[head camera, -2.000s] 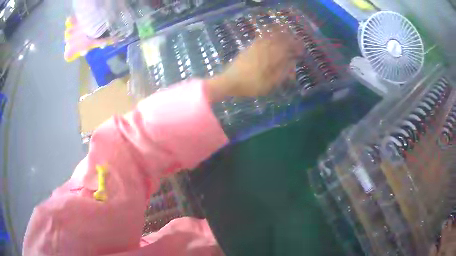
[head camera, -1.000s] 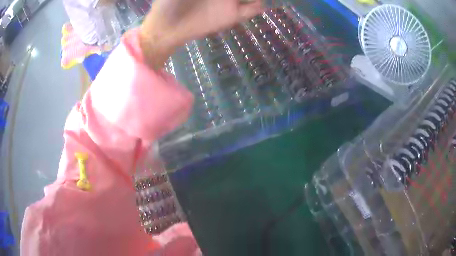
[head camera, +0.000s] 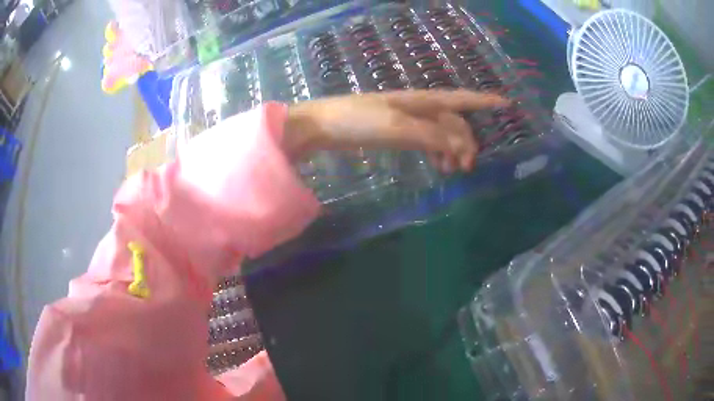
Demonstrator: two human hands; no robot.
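Note:
My left hand [head camera: 391,125] reaches in from the left in a pink sleeve, over the clear blister tray [head camera: 352,205]. One finger points right above the tray's right rows and the others bend down. I see nothing in the hand, but its underside is hidden. The tray holds rows of silver-and-black discs [head camera: 376,59] with thin red leads on the right. Its left rows look empty. Sleeve and hand cover part of its middle. My right hand is not in view.
A green mat [head camera: 368,313] lies in front of the tray. A stack of clear trays with discs [head camera: 540,360] stands at right, a white fan [head camera: 632,81] behind. More discs show at lower left [head camera: 233,325]. Brown cardboard [head camera: 149,157] is beyond the sleeve, blue floor items at far left.
My left hand moved from the tray's right rows back to the upper left, then again to the right over the rows. The view has shifted slightly.

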